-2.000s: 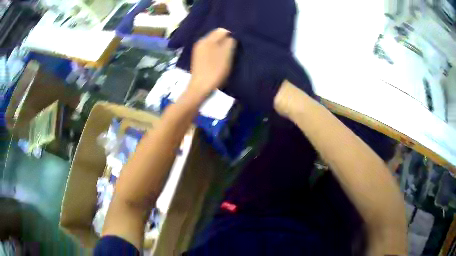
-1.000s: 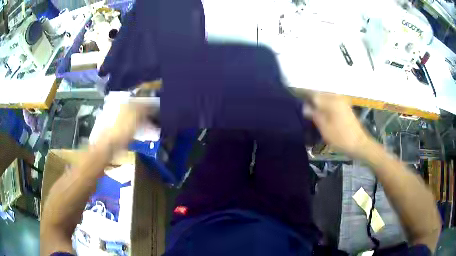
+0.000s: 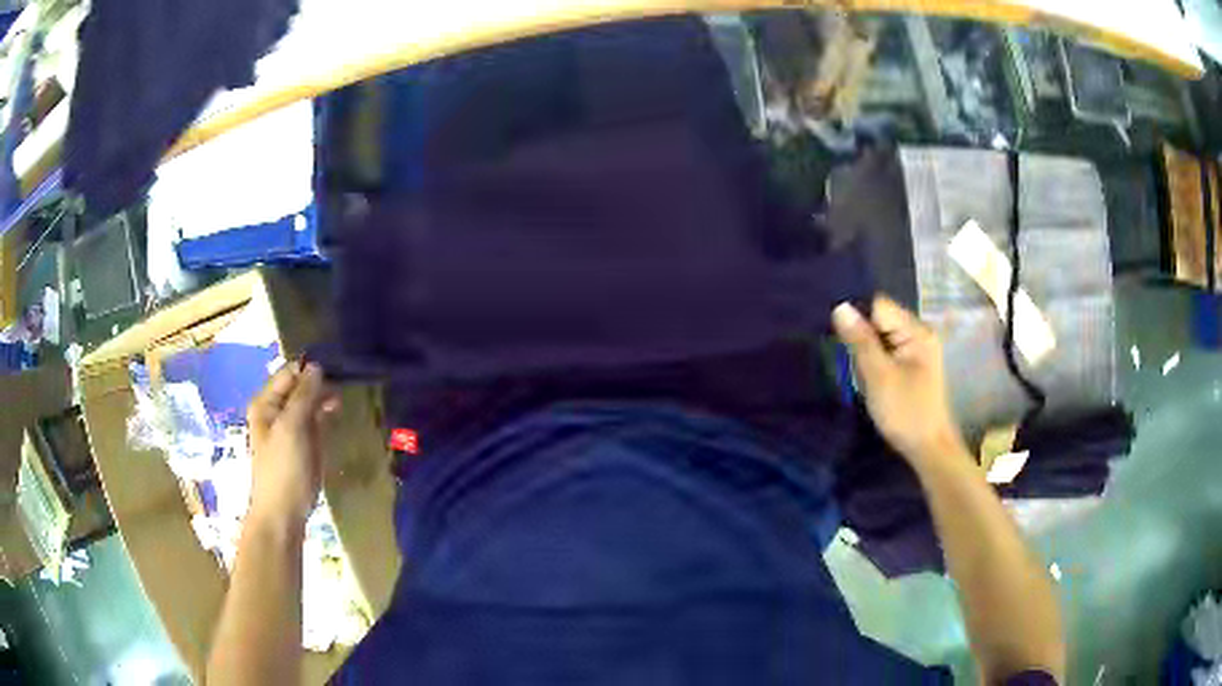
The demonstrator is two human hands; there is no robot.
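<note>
A dark purple-navy fabric panel (image 3: pixel 576 255) lies across the lap, stretched sideways between my two hands. My left hand (image 3: pixel 292 418) pinches its lower left corner between thumb and fingers, above the cardboard box. My right hand (image 3: pixel 890 351) pinches its right edge near the corner. The panel's upper part is blurred and blends with the dark cloth behind it.
The table's wooden edge (image 3: pixel 469 51) runs across the top. More dark cloth (image 3: pixel 154 87) hangs at upper left. An open cardboard box (image 3: pixel 181 503) with plastic bags stands left. A grey tied bundle (image 3: pixel 958 288) lies right, with dark pieces (image 3: pixel 925 516) below it.
The view has tilted down towards the lap. The fabric has come off the table area onto the lap. Both hands have moved closer to the body and hold it spread by its edges.
</note>
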